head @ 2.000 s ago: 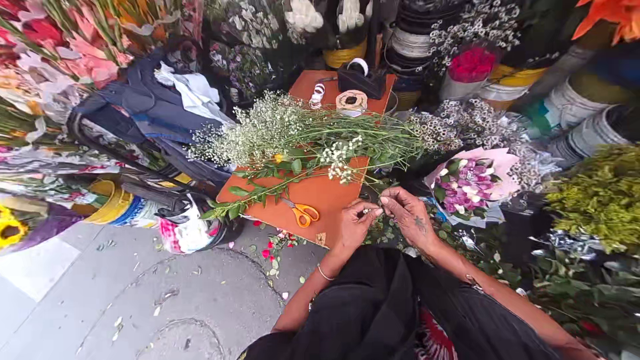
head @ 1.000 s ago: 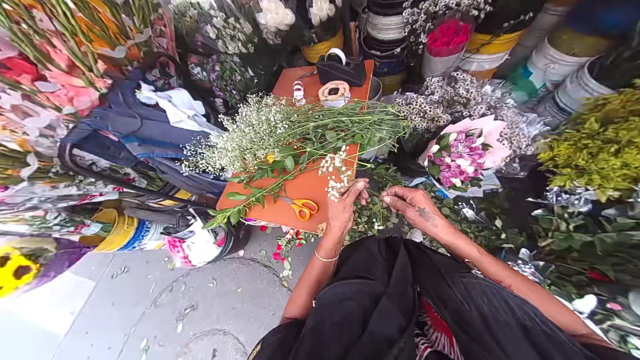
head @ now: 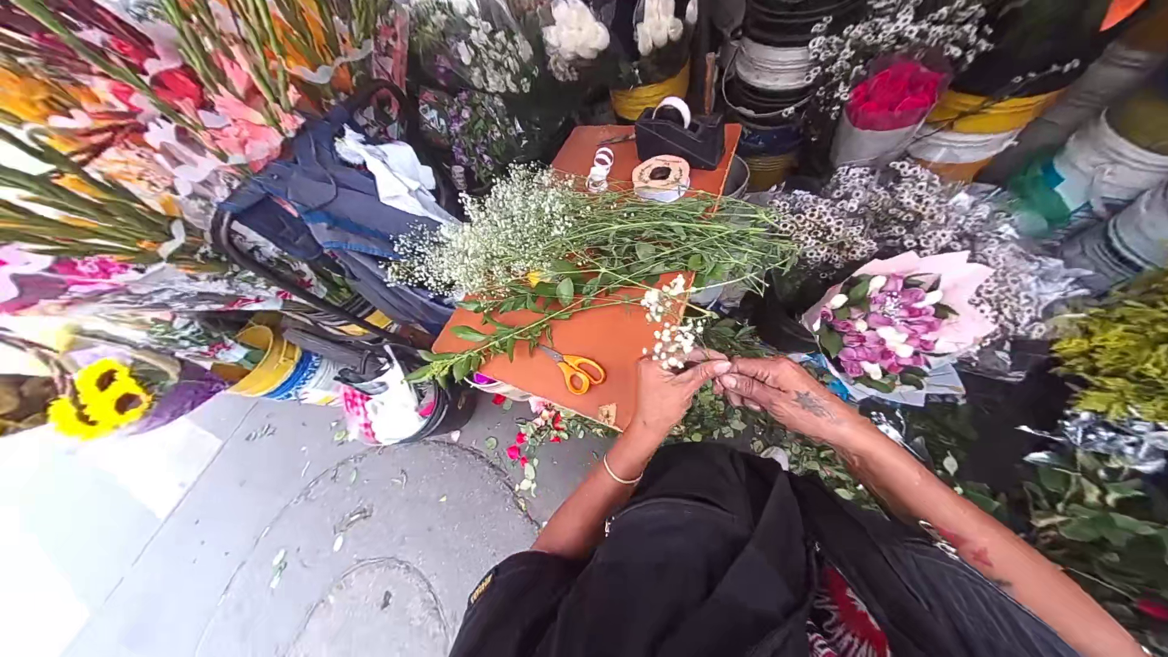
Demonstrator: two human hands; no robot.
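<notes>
Near the table's front right edge, my left hand (head: 671, 391) holds a small sprig of white baby's breath (head: 673, 339), its blossoms above the fingers. My right hand (head: 771, 388) meets it at the fingertips and appears to pinch the stem end, largely hidden by the fingers. Orange-handled scissors (head: 578, 370) lie on the orange tabletop (head: 520, 370), left of my left hand. Behind them a bundle of baby's breath (head: 520, 233) with long green stems lies across the table. A leafy stem (head: 497, 344) crosses its left part. Ribbon rolls (head: 662, 177) and a black tape dispenser (head: 680, 137) stand at the back.
A bouquet in pink paper (head: 890, 324) is at the right, near my right forearm. Buckets of flowers (head: 967, 128) crowd the back right. A bucket (head: 447, 411) and a dark blue cloth (head: 310, 196) are at the left. Leaves and petals litter the pavement (head: 356, 511).
My hands were apart a second ago, and their fingertips now meet. The white sprig remains by my left hand. The scissors and the bundle have stayed on the table.
</notes>
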